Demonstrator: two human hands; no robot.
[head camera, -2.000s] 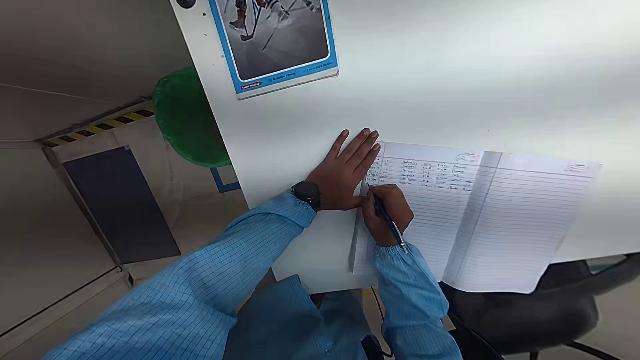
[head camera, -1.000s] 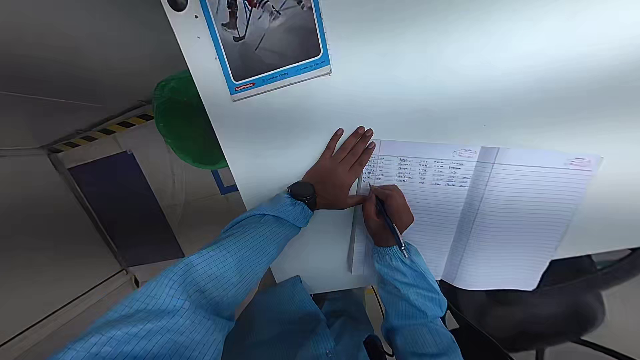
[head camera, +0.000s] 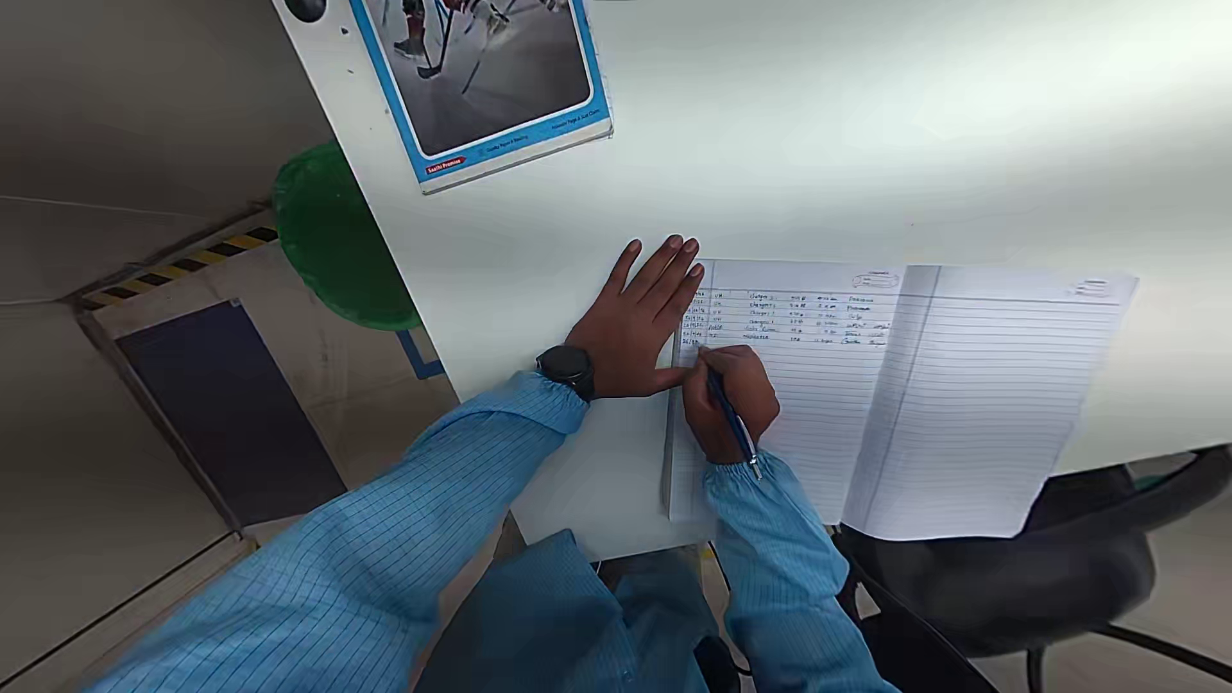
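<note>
An open ruled notebook (head camera: 982, 414) lies on a white table, with several handwritten rows near the top of its left page. My right hand (head camera: 731, 399) holds a dark blue pen (head camera: 733, 422), its tip end on the left page just below the rows. My left hand (head camera: 635, 322) rests flat with fingers spread, fingertips at the page's upper left edge and thumb close to my right hand. A black watch (head camera: 567, 370) is on my left wrist. Both arms wear light blue checked sleeves.
At the upper left of the white table (head camera: 770, 144) lies a blue-bordered book (head camera: 520, 144) with a picture cover. Beyond the left edge is a green bin (head camera: 337, 241). A black chair (head camera: 1011, 587) stands at the lower right, and a dark mat (head camera: 231, 414) lies on the floor.
</note>
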